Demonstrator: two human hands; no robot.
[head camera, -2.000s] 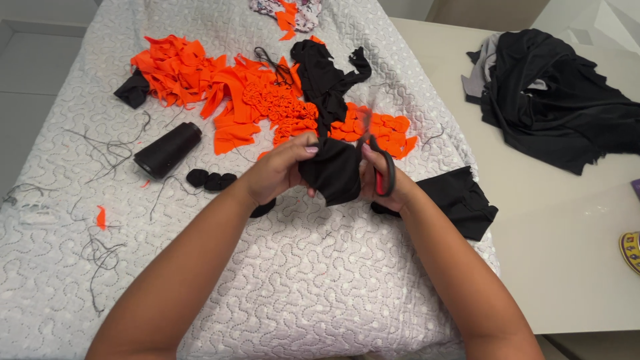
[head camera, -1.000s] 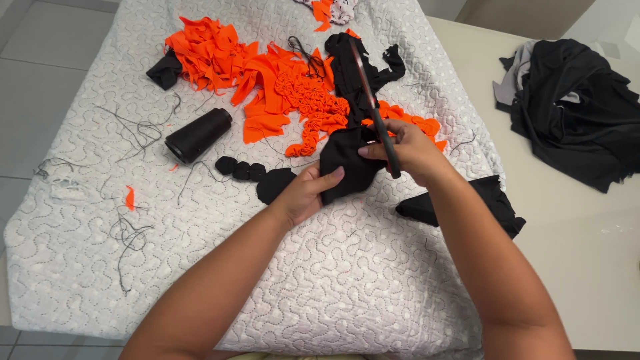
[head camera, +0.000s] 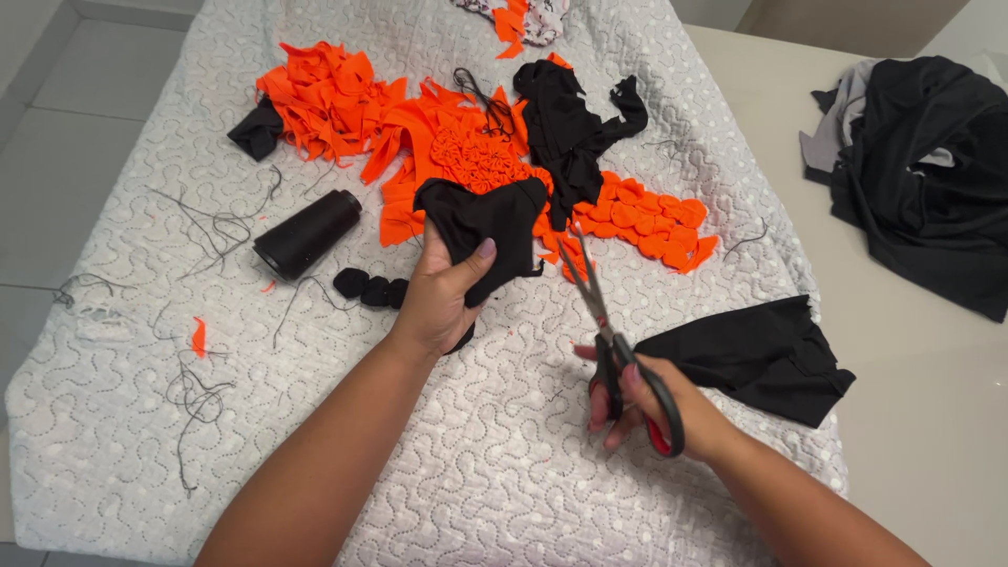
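My left hand (head camera: 445, 295) pinches a folded piece of black fabric (head camera: 492, 228) between thumb and fingers, above the quilted cover. To its right, my right hand (head camera: 642, 398) holds scissors (head camera: 602, 323) with black and red handles; their blades are slightly apart, point away from me and do not touch the held fabric. Just left of my left hand lies a short row of gathered black fabric rounds (head camera: 370, 289), partly hidden by that hand. Beyond the hands lie gathered orange fabric rounds (head camera: 646, 216) and a black fabric scrap (head camera: 559, 126).
A black thread cone (head camera: 307, 235) lies on the white quilted cover (head camera: 472, 488) at left, among loose threads (head camera: 201, 398). Orange fabric strips (head camera: 327, 102) are heaped behind it. A black fabric piece (head camera: 748, 358) lies beyond my right wrist. More black fabric (head camera: 929, 181) sits on the pale tabletop at right.
My right hand has moved away from the held black fabric, toward me and to the right, with the scissors in it. My left hand keeps hold of the fabric.
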